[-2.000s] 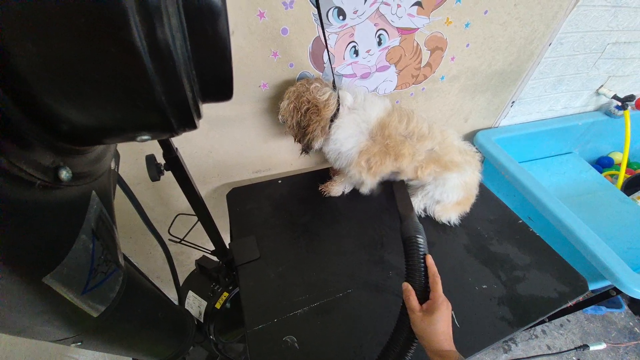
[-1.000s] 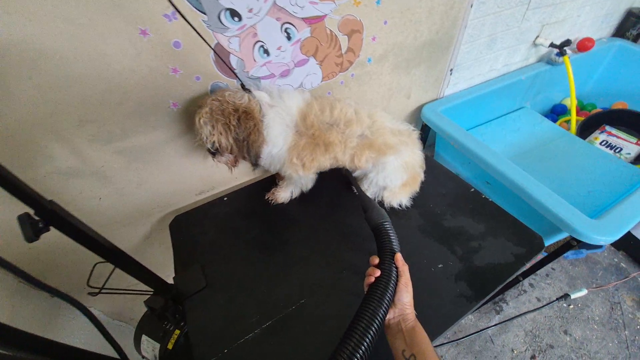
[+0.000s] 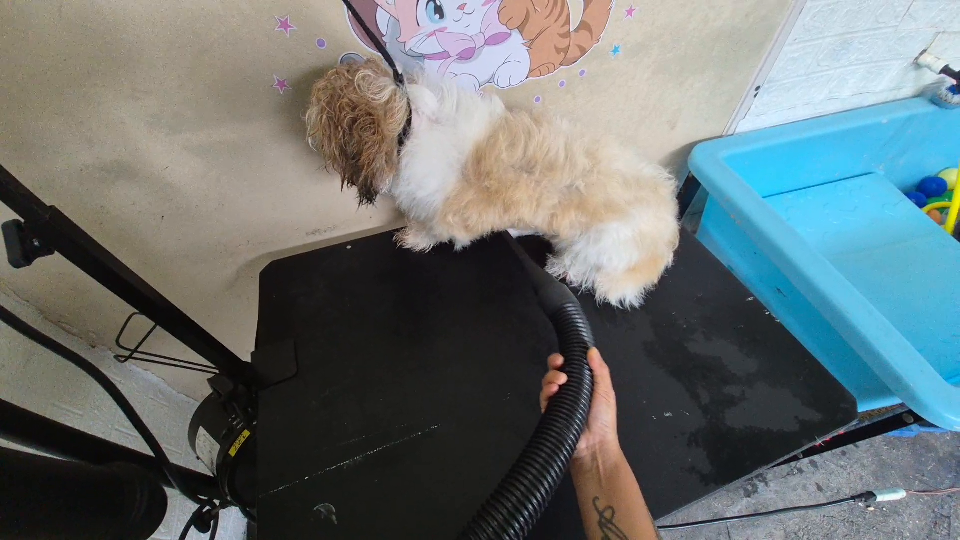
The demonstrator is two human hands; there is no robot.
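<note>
A small tan and white dog [image 3: 547, 172] with curly, damp-looking fur stands side-on at the back of a black grooming table [image 3: 375, 360], its head to the left against the wall. A black grooming loop [image 3: 386, 56] runs up from its neck. My right hand [image 3: 581, 401] is closed around the black corrugated dryer hose [image 3: 574, 352]. The hose's flat nozzle [image 3: 536, 274] points up at the dog's belly, its tip close to the fur between front and hind legs. My left hand is out of view.
Right of the table stands a blue tub [image 3: 810, 277] with coloured balls [image 3: 932, 187] in it. A black metal arm [image 3: 112, 270] and a round dryer part [image 3: 225, 442] are at the left. A cable [image 3: 765, 514] lies on the floor at the lower right.
The view has shifted and come closer to the dog. The dog's head was lower two seconds ago and is now raised. My right hand has kept hold of the hose.
</note>
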